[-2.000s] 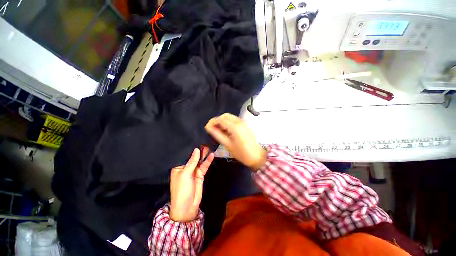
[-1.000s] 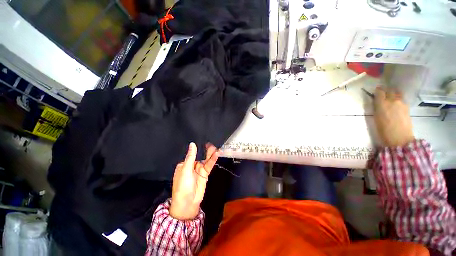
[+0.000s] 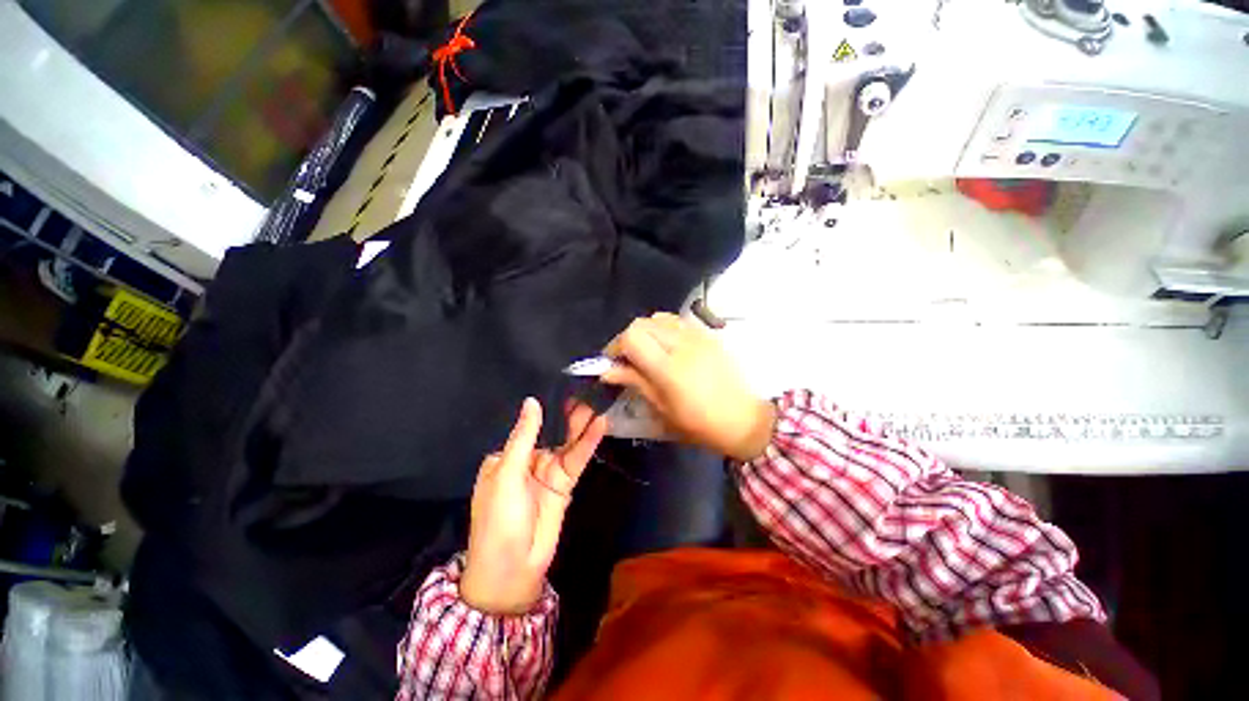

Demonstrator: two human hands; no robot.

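Observation:
A large black garment (image 3: 452, 301) lies left of the machine and hangs over the table's left side. My left hand (image 3: 523, 514) is palm up at the table's front edge, its fingertips closed on a small part of the garment's edge. Thin loose threads (image 3: 623, 468) hang beside those fingers. My right hand (image 3: 685, 384) is just above and right of it, shut on the thread snips (image 3: 589, 366), whose pale blades point left over the black cloth. The snips' handle is hidden in the hand.
The white sewing machine (image 3: 931, 110) with a lit display stands at the upper right, a red item (image 3: 1007, 195) under its arm. The white table's ruler edge (image 3: 1041, 427) runs along the front. A bright orange-red tie (image 3: 452, 52) lies at the upper left. A white tag (image 3: 314, 659) is lower left.
My right hand reached right to the machine bed, then came back left with the snips, which no longer lie there. My left hand has stayed at the garment edge.

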